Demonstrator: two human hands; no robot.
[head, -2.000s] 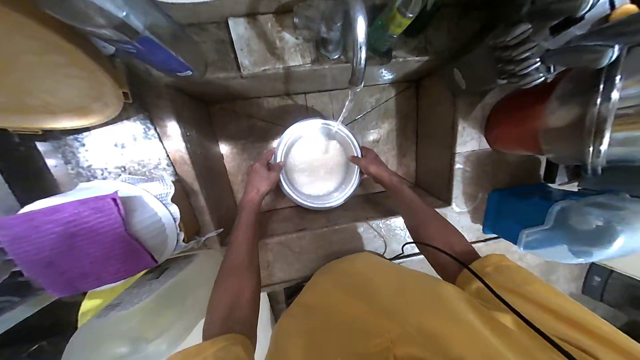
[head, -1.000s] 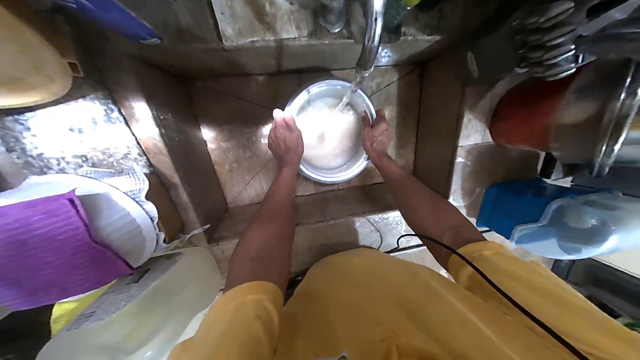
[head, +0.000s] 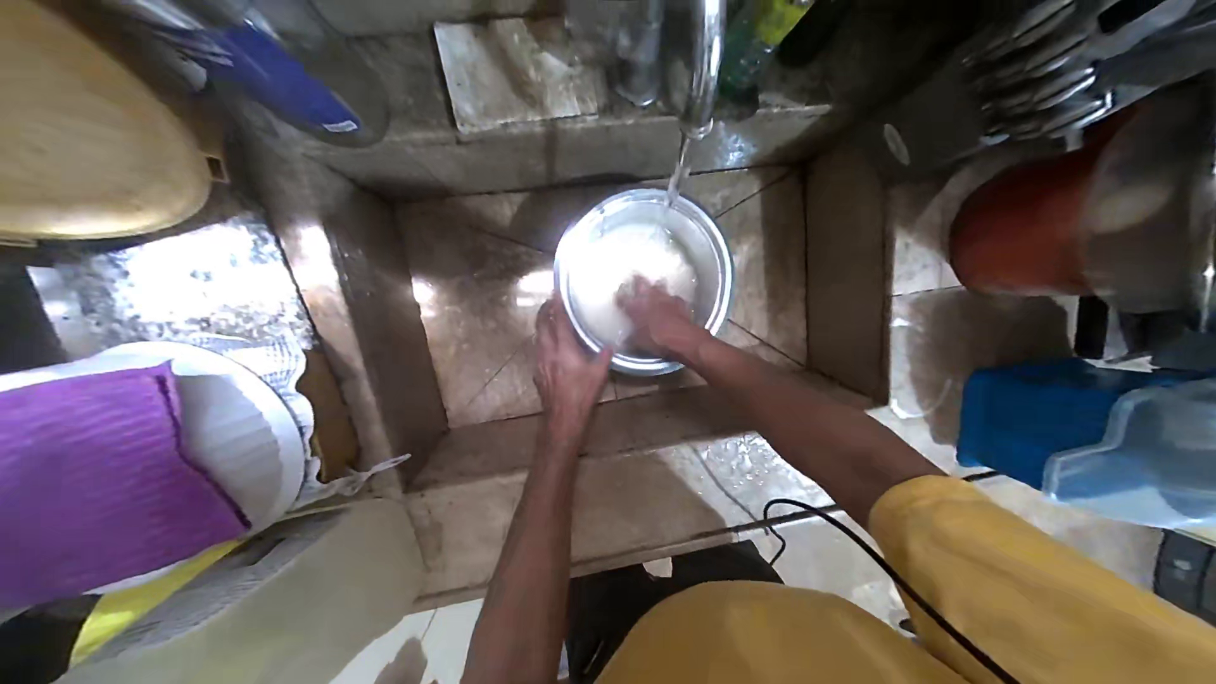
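A round metal pot [head: 719,285] stands in the tiled sink [head: 494,361], under a metal faucet [head: 705,76]. A stream of water [head: 680,166] runs from the faucet into the pot at its far edge. Cloudy whitish water and pale grains that look like rice [head: 632,261] fill the inside. My left hand [head: 567,366] grips the near left side of the rim. My right hand [head: 655,313] is inside the pot with its fingertips in the cloudy water, so whether they close on any grains is hidden.
Left of the sink are a purple cloth [head: 104,475] on a white round lid and a large plastic container [head: 313,589]. On the right stand a red container [head: 1026,209], a blue plastic box [head: 1016,418] and metal cutlery [head: 1045,76]. A thin black cable [head: 855,537] crosses near my right arm.
My right hand has left the pot's right side and is now inside it. My left hand still holds the left side, now lower on the rim. Water runs in throughout.
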